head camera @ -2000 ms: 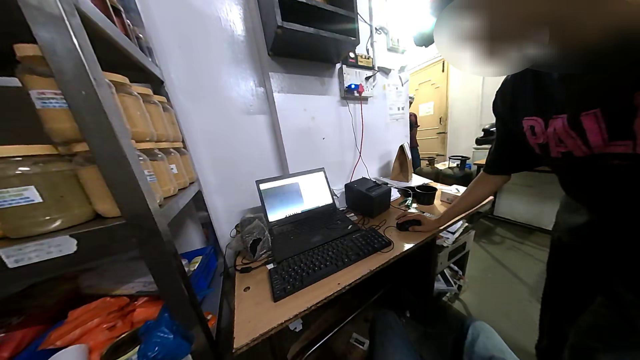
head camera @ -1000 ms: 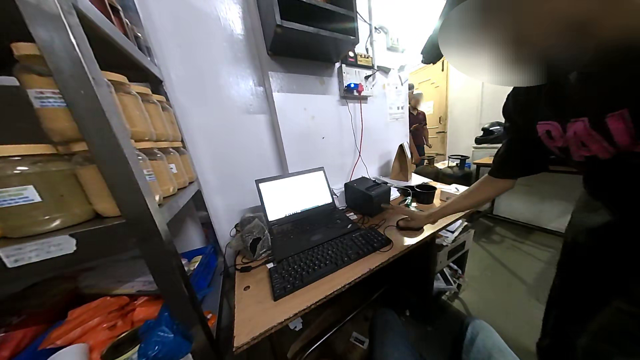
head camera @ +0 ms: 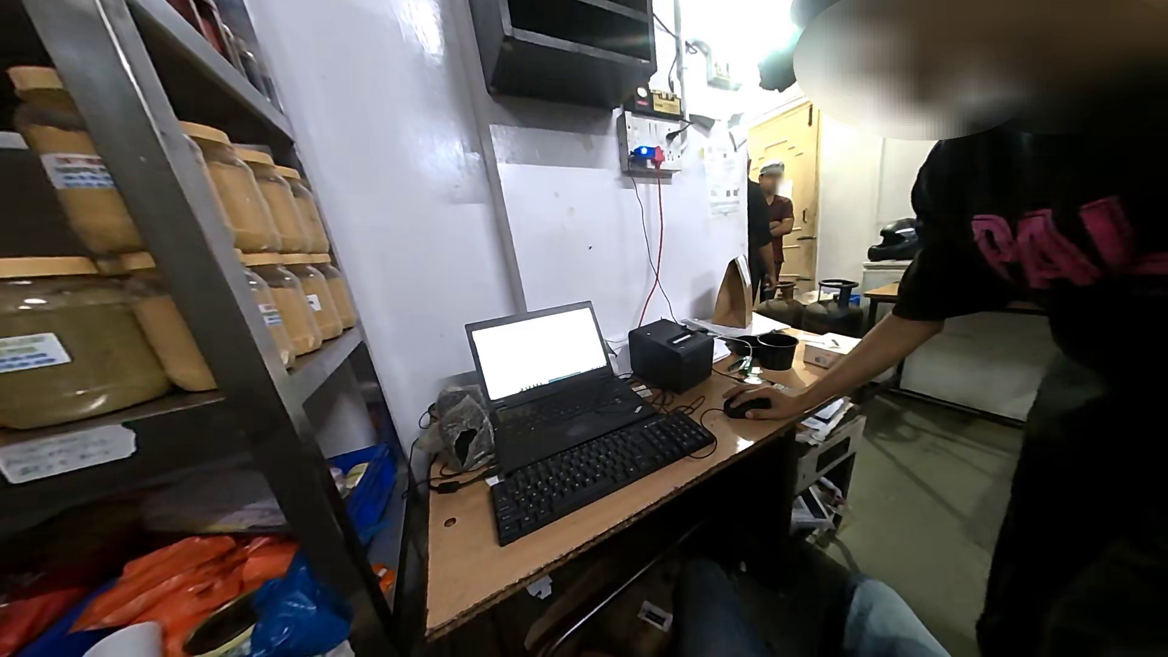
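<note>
Neither my left hand nor my right hand shows in the head view; only part of my legs in jeans [head camera: 890,625] is visible at the bottom. On the wooden desk [head camera: 566,547] stands an open laptop [head camera: 540,354] with a bright white screen. A black keyboard [head camera: 598,470] lies in front of it. To the laptop's right is a black box-shaped printer [head camera: 671,354]. A co-worker's hand [head camera: 776,401] rests on a black computer mouse [head camera: 746,407] near the desk's front edge.
A metal rack [head camera: 214,301] with labelled plastic jars [head camera: 73,338] stands at the left. The co-worker in a black T-shirt [head camera: 1068,210] leans in from the right. Black bowls [head camera: 776,350] sit on the desk's far part. Another person [head camera: 780,219] stands by the door.
The laptop screen has turned from a partly grey window to almost all white. People by the far door have shifted. The co-worker's hand stays at the mouse.
</note>
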